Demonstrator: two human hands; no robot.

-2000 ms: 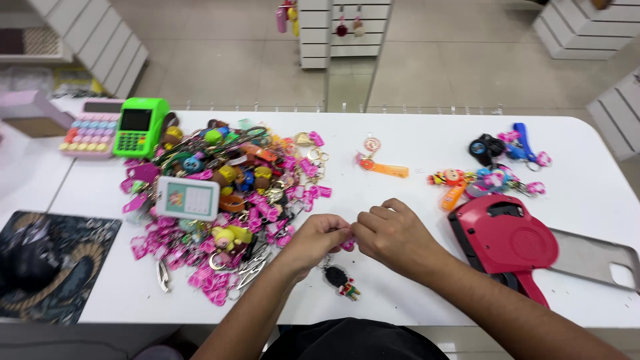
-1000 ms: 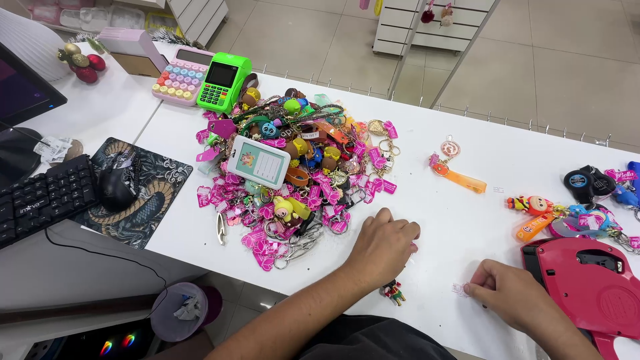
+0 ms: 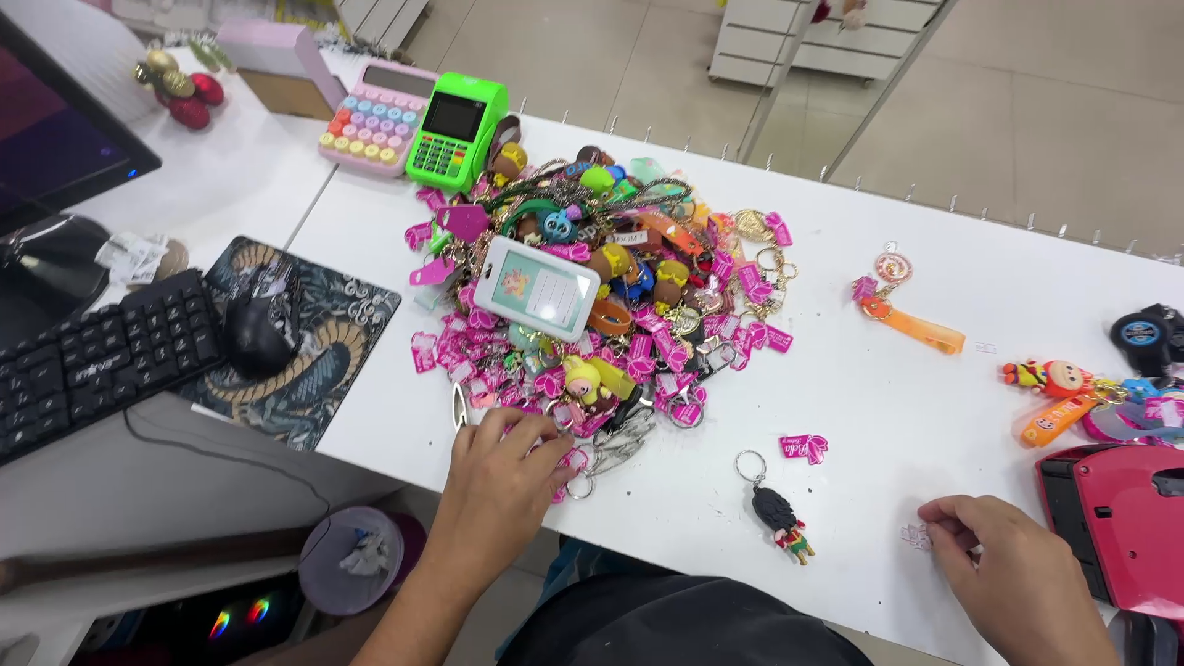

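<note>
My left hand [image 3: 513,467] rests on the near left edge of a heap of keychains [image 3: 592,305] with pink tags; what its curled fingers touch is partly hidden. Near my right hand's [image 3: 994,555] fingertips is a small clear printed sticker [image 3: 916,536]; whether the fingers grip it, I cannot tell. Between the hands lies a figure keychain [image 3: 782,523] with black hair and a metal ring. A loose pink tag [image 3: 804,449] is just above it. A white badge holder [image 3: 536,289] lies on top of the heap.
A green card terminal [image 3: 458,131] and pink calculator [image 3: 380,118] stand behind the heap. A keyboard [image 3: 102,356] and mouse [image 3: 261,328] are left. At right are a red device [image 3: 1124,527], more keychains [image 3: 1054,379] and an orange-strap keychain [image 3: 911,328]. Metal hooks line the far edge.
My hands were together at first and are now apart. The left has moved left to the heap. A pink tag now shows loose above the figure keychain. The view has swung left.
</note>
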